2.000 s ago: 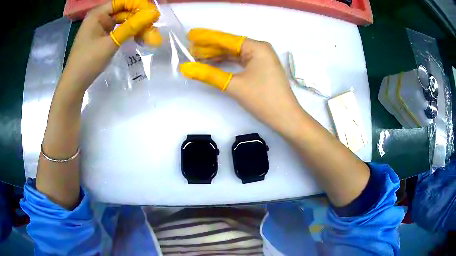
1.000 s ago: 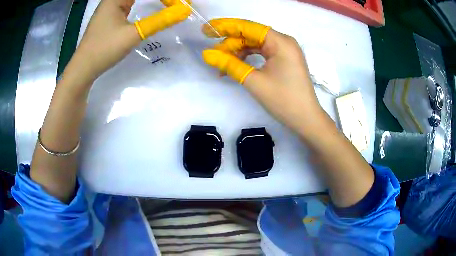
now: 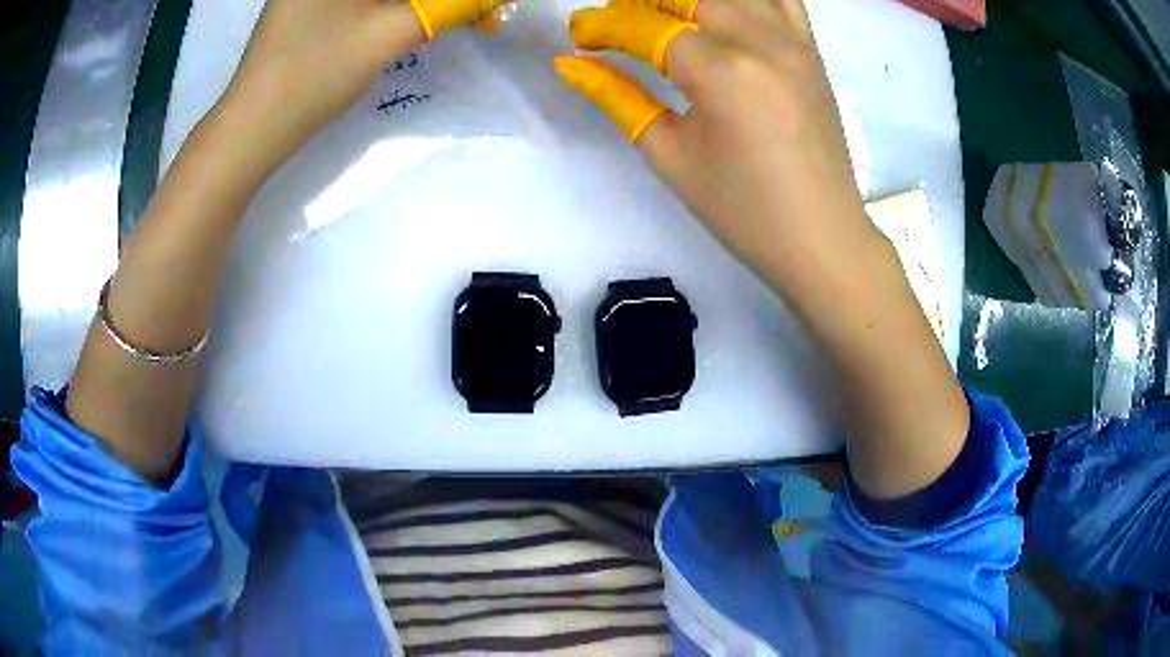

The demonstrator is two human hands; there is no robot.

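Observation:
Two black smartwatches lie face up side by side on the white mat (image 3: 385, 424), the left watch (image 3: 504, 343) and the right watch (image 3: 645, 347). My left hand (image 3: 327, 45) is at the top, its upper part and some fingertips cut off by the edge; whether it holds anything cannot be told. My right hand (image 3: 744, 109), with yellow-orange finger cots, has its thumb and fingers apart and nothing visible between them. Clear film (image 3: 372, 167) shows as glare on the mat near the handwritten marks. Its outline is hard to see.
A cream flat pad (image 3: 914, 244) lies at the mat's right, partly behind my right forearm. White bottles with yellow bands (image 3: 1046, 231) and crinkled clear plastic (image 3: 1116, 366) are further right. A salmon foam tray (image 3: 949, 10) shows at the top. Another person's blue sleeve (image 3: 1103, 513) is lower right.
Both hands have moved up in the picture, partly out of it. The clear film seen between my fingers earlier no longer shows clearly there. The watches keep their side-by-side arrangement but appear higher.

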